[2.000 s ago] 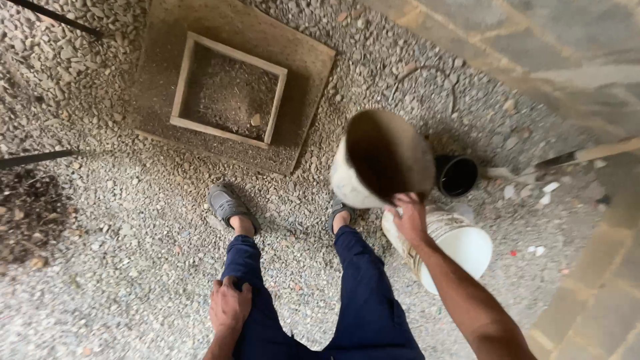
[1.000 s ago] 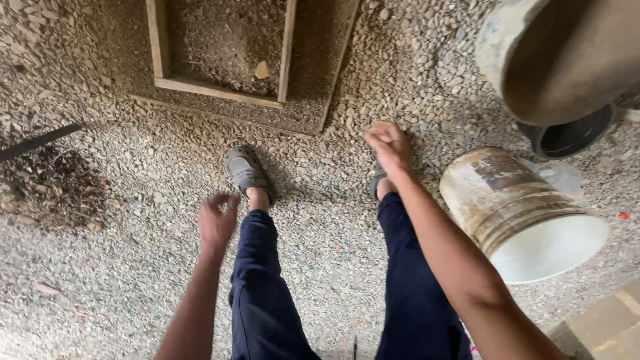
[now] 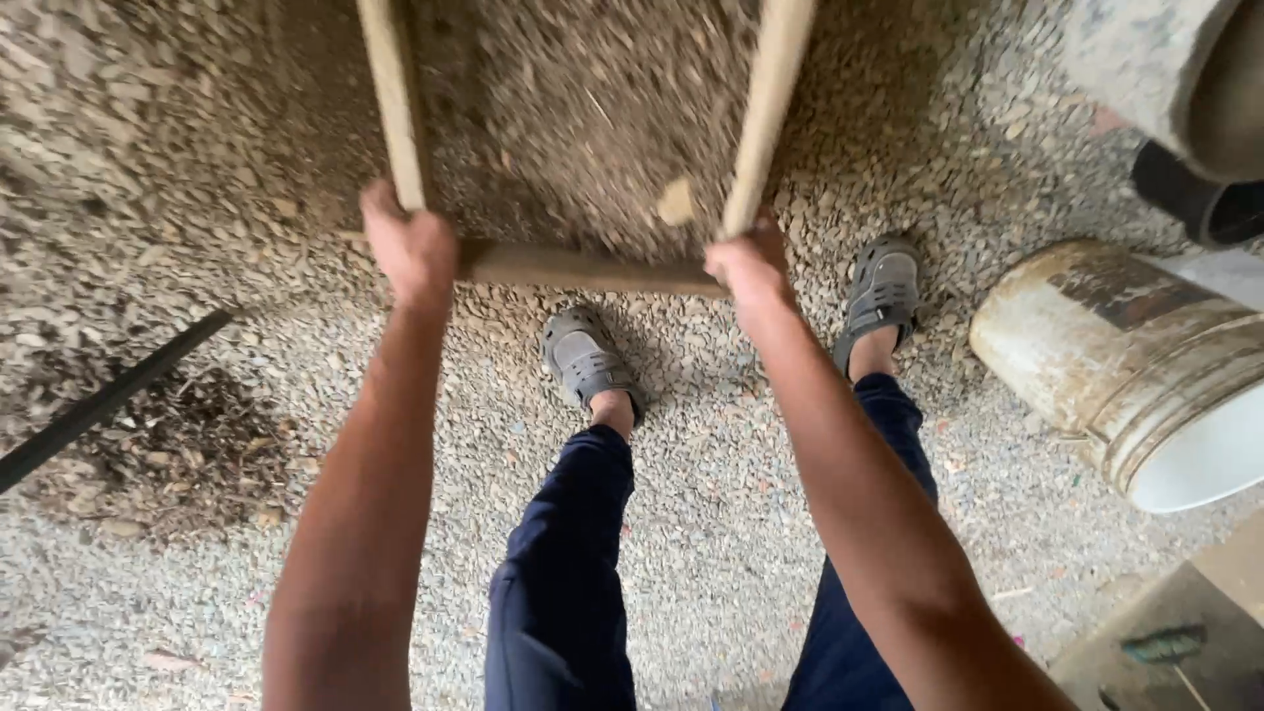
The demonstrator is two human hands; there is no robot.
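A wooden-framed sieve (image 3: 592, 269) is held in front of me at the top centre, its far side out of view. My left hand (image 3: 410, 242) grips its near left corner, and my right hand (image 3: 750, 259) grips the near right corner. Inside the frame lies dark, loose soil-like material (image 3: 583, 118), blurred, with a pale flat stone (image 3: 676, 201) near the right side. The frame's near edge hangs just beyond my left shoe.
On the gravel at right lies a dirty white plastic bucket (image 3: 1096, 326), with a black container (image 3: 1200, 202) and another bucket (image 3: 1136, 79) above it. At left, a dark bar (image 3: 109, 400) crosses a pile of debris (image 3: 188, 444). My shoes (image 3: 583, 355) stand on gravel.
Two seconds ago my right hand held a bucket's rim; one second ago both hands were off the frame. Now both grip the frame, which lay on a board before. The view has shifted toward it.
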